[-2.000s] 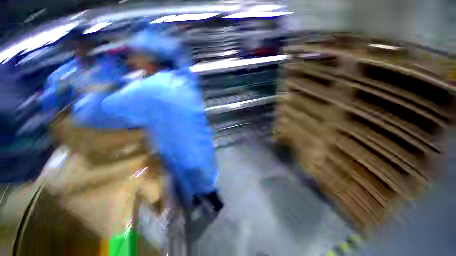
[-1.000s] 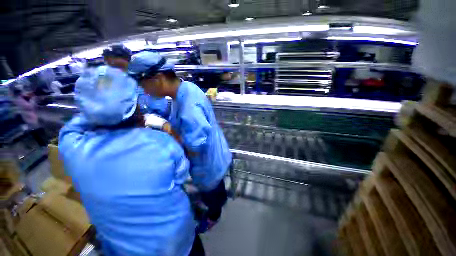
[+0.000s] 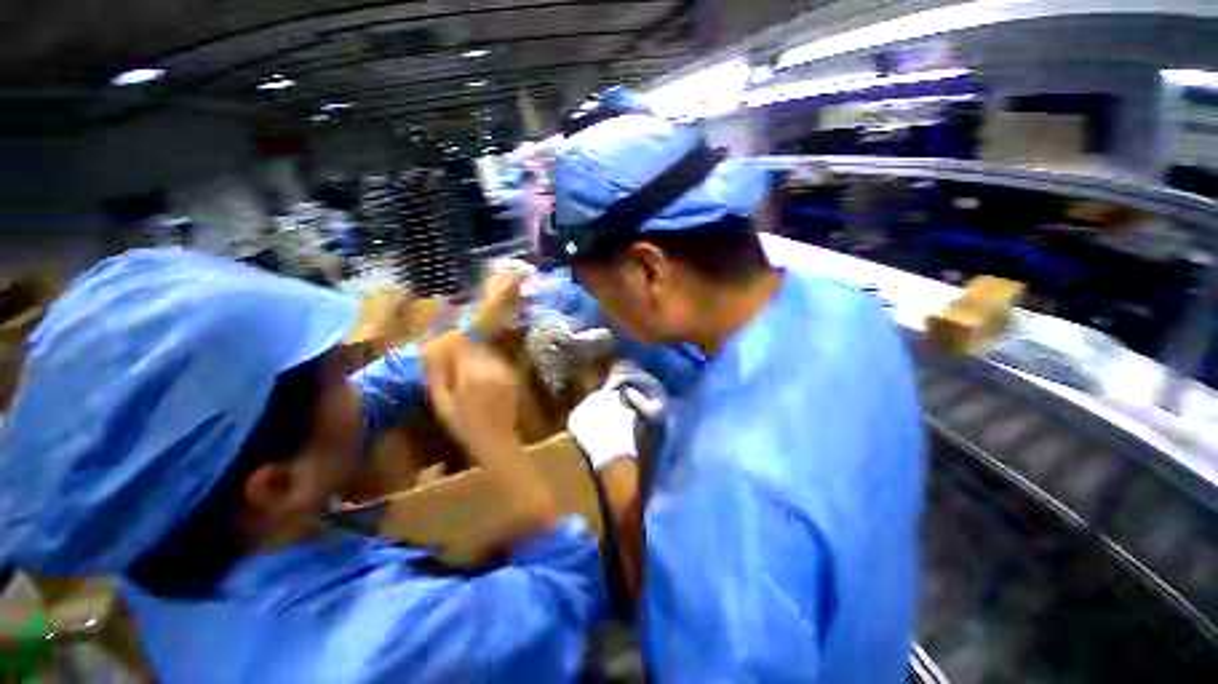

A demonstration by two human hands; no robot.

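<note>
A large open brown carton [image 3: 468, 515] stands in front of me, mostly hidden behind two people in blue coats and caps. A crumpled, shiny clear plastic bag [image 3: 568, 345] is above the carton, near other people's hands. A white-gloved hand of the person at the right is beside it, over the carton's edge. A bare hand of the person at the left is raised over the carton. Neither my left hand nor my right hand can be made out in the picture.
The person at left [image 3: 160, 401] and the person at right [image 3: 801, 468] stand close before me. A small brown box [image 3: 975, 314] sits on the white bench shelf [image 3: 1082, 361] at the right. The dark conveyor [image 3: 1029, 494] runs below it. More cartons are at the lower left edge.
The view has moved closer to the people and turned left. The wooden pallets at the right have left the picture. The open carton and plastic bag now show between the two people.
</note>
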